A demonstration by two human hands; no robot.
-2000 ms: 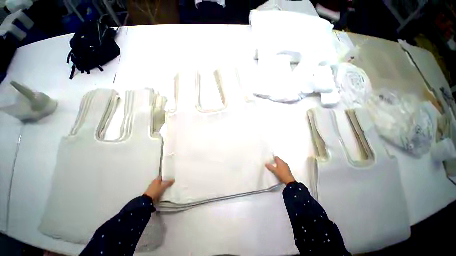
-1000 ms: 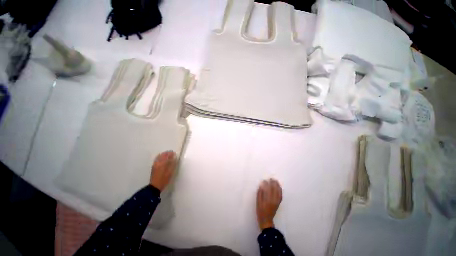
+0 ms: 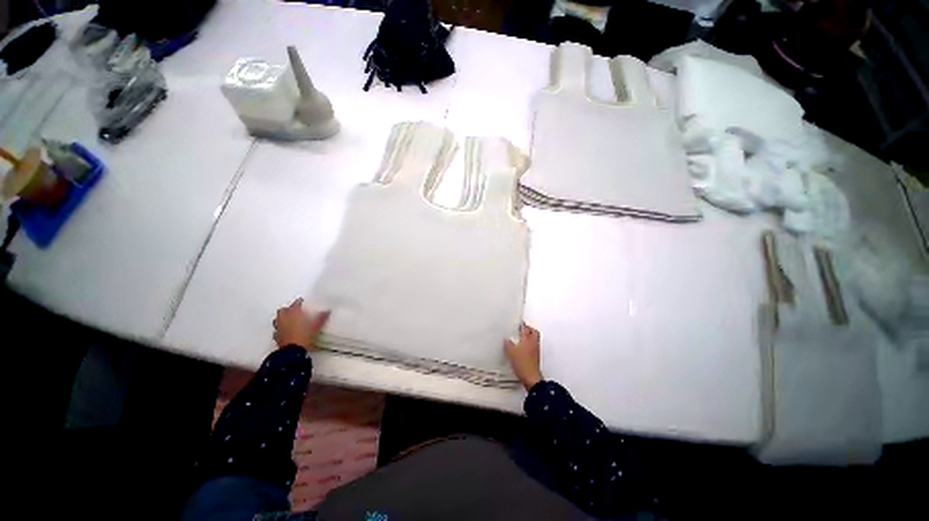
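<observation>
A stack of off-white vest pieces (image 3: 433, 270) lies on the white table in front of me, straps pointing away and layered hem towards me. My left hand (image 3: 298, 326) grips the near left corner of the stack, thumb on top. My right hand (image 3: 525, 355) grips the near right corner, thumb on top. The fingers under the edges are hidden. A second stack (image 3: 616, 153) lies farther back to the right, its hem edge showing several dark lines.
A third stack (image 3: 823, 387) lies at the right. White bundles (image 3: 754, 173) and crumpled clear plastic (image 3: 896, 275) lie beyond. A black bundle (image 3: 410, 49) is at the far side, a spouted container (image 3: 280, 100) at the back left, a blue tray (image 3: 63, 198) with a cup far left.
Both hands, earlier apart with the right on bare table, are now at the near corners of the left stack. The middle stack was pushed away earlier. The view has turned left.
</observation>
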